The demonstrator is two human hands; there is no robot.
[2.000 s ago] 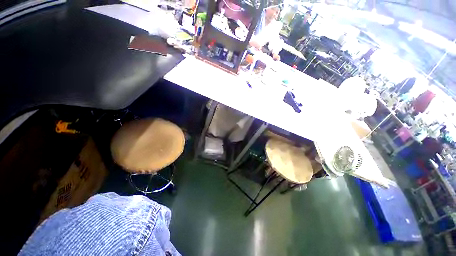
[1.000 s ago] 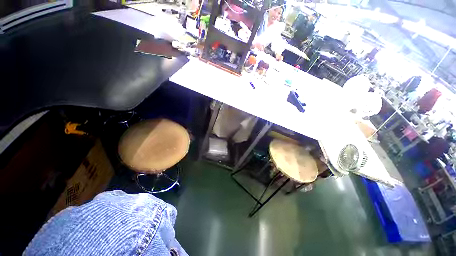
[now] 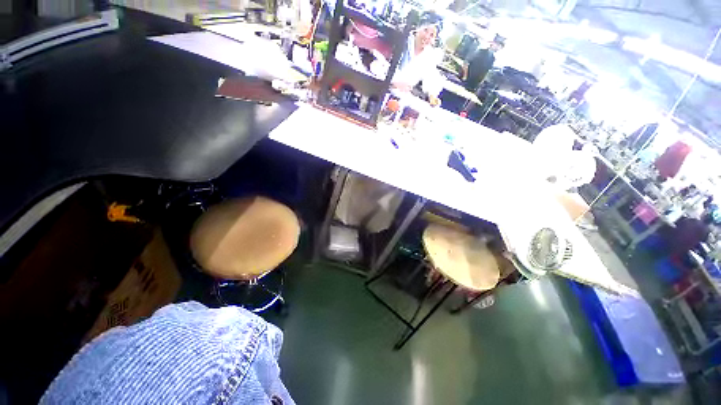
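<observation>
Neither of my hands is in the picture. A light blue denim sleeve point(image 3: 170, 360) with a pale seam fills the bottom left; which arm it covers, I cannot tell. Nearest in front is a round stool with a plain tan seat point(image 3: 245, 238) on a chrome base. To its left is the large black worktop point(image 3: 142, 111) with a curved edge. A white worktable point(image 3: 332, 142) runs from the middle to the right. A dark brown rack point(image 3: 358, 67) with small items stands on it, and a small dark blue lump point(image 3: 462, 166) lies on it.
A second round stool point(image 3: 461, 258) on black legs stands by the white table. A fan point(image 3: 547, 250) is at the table's end, with a blue pallet point(image 3: 628, 332) on the floor beyond. A cardboard box point(image 3: 142, 289) is under the black worktop. A person point(image 3: 419, 59) is behind the rack.
The view has shifted slightly. The person behind the rack shows more clearly, and a second person is visible farther back. The sleeve has barely moved.
</observation>
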